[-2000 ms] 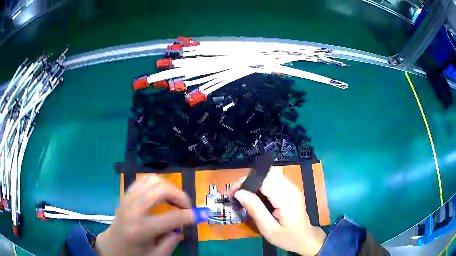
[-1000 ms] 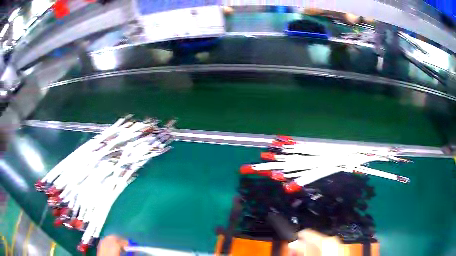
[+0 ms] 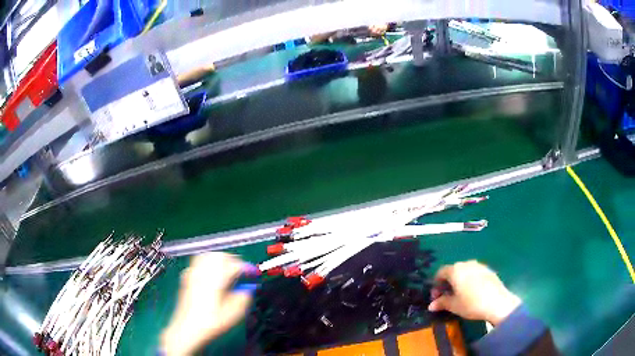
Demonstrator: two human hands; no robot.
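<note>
My left hand [image 3: 209, 302] is blurred, with blue on its fingertips. The fingertips are at the red connector end of a white-sleeved cable in the central harness pile [image 3: 355, 236]; whether they grip it cannot be told. My right hand [image 3: 477, 292] is at the right edge of the black housing heap [image 3: 355, 295], thumb and fingers curled close together. Something dark shows between them, but I cannot tell if it is held. The orange board [image 3: 355, 350] shows only in part at the bottom edge, crossed by black strips. The metal fixture is not in view.
A bundle of white harnesses [image 3: 94, 299] lies at the left. A metal rail [image 3: 209, 243] runs behind the piles. A yellow line [image 3: 604, 212] is at the right. Behind are a metal post [image 3: 572, 83], a blue tray with dark parts [image 3: 317, 64], and blue and red bins.
The view has swung up, then back right. My left hand has moved from the front of the board to the cable pile. My right hand has moved from the board to the heap's right edge.
</note>
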